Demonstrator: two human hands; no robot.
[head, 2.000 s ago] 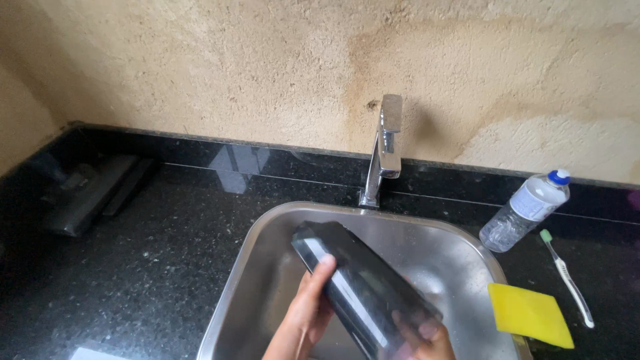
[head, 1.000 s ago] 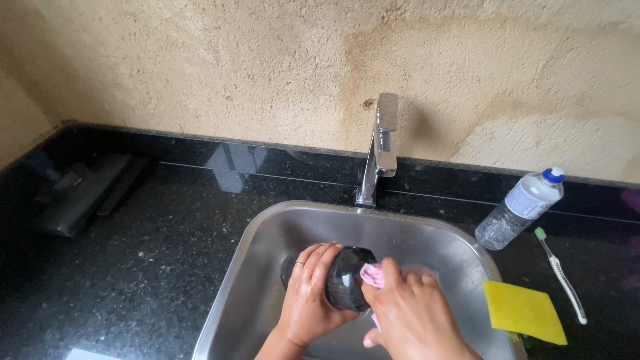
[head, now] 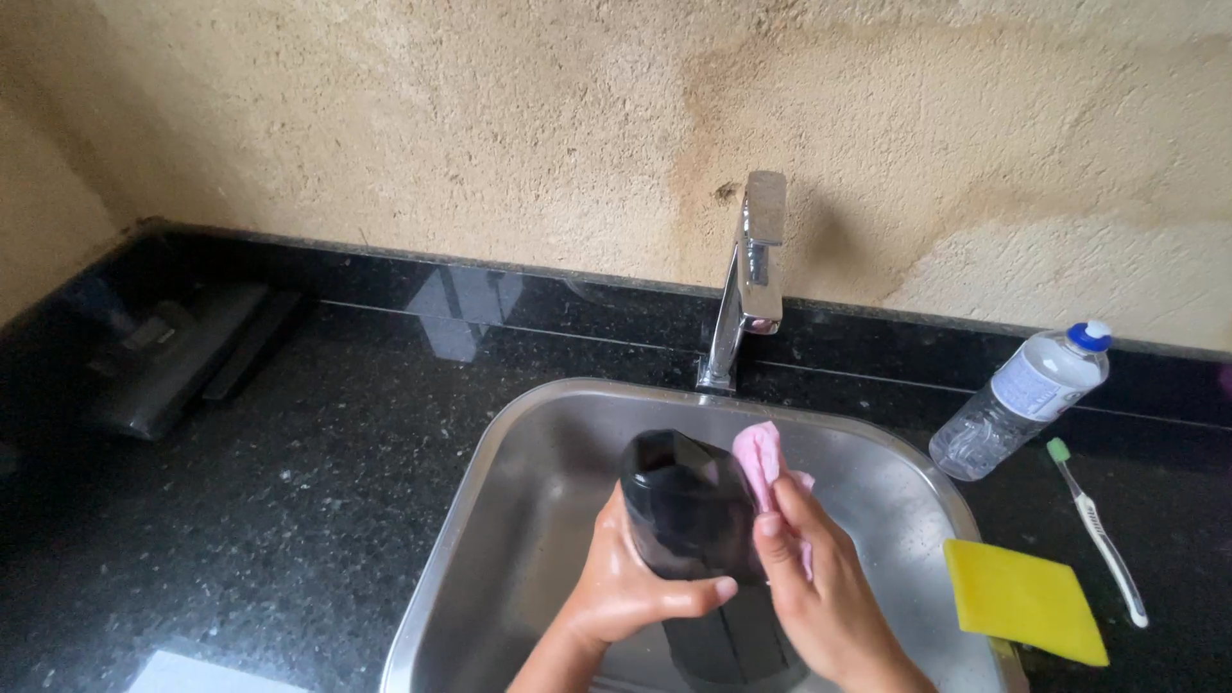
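Note:
My left hand (head: pixel 640 587) grips a dark, glossy plastic container (head: pixel 688 510) over the stainless steel sink (head: pixel 539 491), its thumb across the near side. The container's rounded end points up and away from me. On its right side, my right hand (head: pixel 818 577) pinches a crumpled pink cloth (head: pixel 758 457) against or close beside the surface. Another dark, translucent piece (head: pixel 727 640) shows below the hands; whether it belongs to the same container I cannot tell.
A chrome faucet (head: pixel 746 289) stands behind the sink. To the right are a clear bottle with a blue cap (head: pixel 1020 399), a green-bristled toothbrush (head: pixel 1097 529) and a yellow sponge cloth (head: pixel 1025 602) by the rim. Dark flat objects (head: pixel 192 361) lie at the left on the black granite counter (head: pixel 318 500).
The dark container has been turned in my left hand. One second ago the pink cloth was at its end; now it is at the right side. Two seconds ago no cloth was visible.

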